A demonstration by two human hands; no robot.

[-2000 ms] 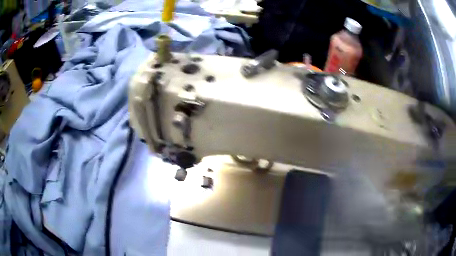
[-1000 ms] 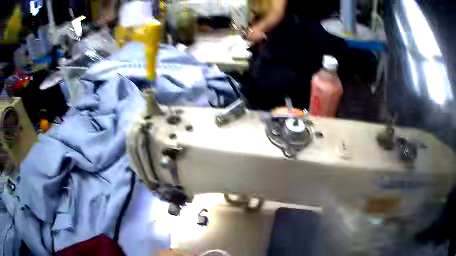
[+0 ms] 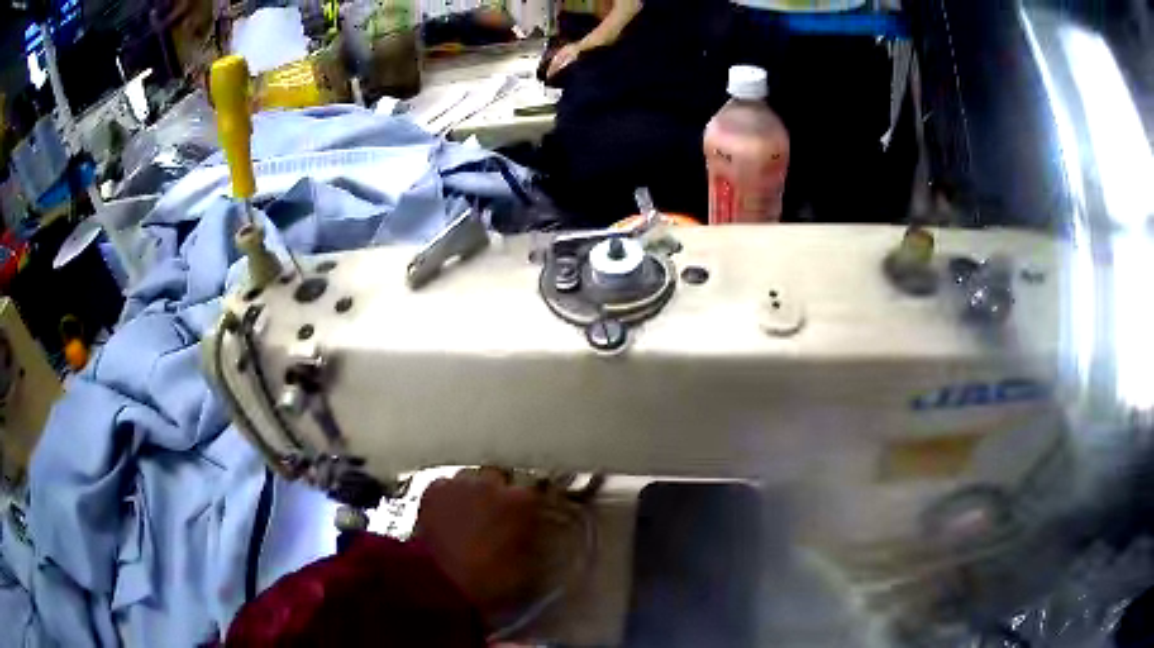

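Note:
The cream sewing machine arm spans the view. My left hand, blurred, is under the arm, right of the needle area, with a dark red sleeve behind it. A thin pale curved line shows beside the hand; what it is and the fingers' grip cannot be made out. My right hand is out of view. Light blue-grey cloth lies crumpled left of the machine, with a dark strip along a panel near the needle area.
A dark smartphone lies on the machine bed. A yellow-handled screwdriver stands upright at the arm's left end. A pink bottle is behind the arm. A person's hand and dark cloth are beyond.
My left hand and red sleeve have come in from the bottom edge to under the arm. The camera view has shifted, so the machine sits further left.

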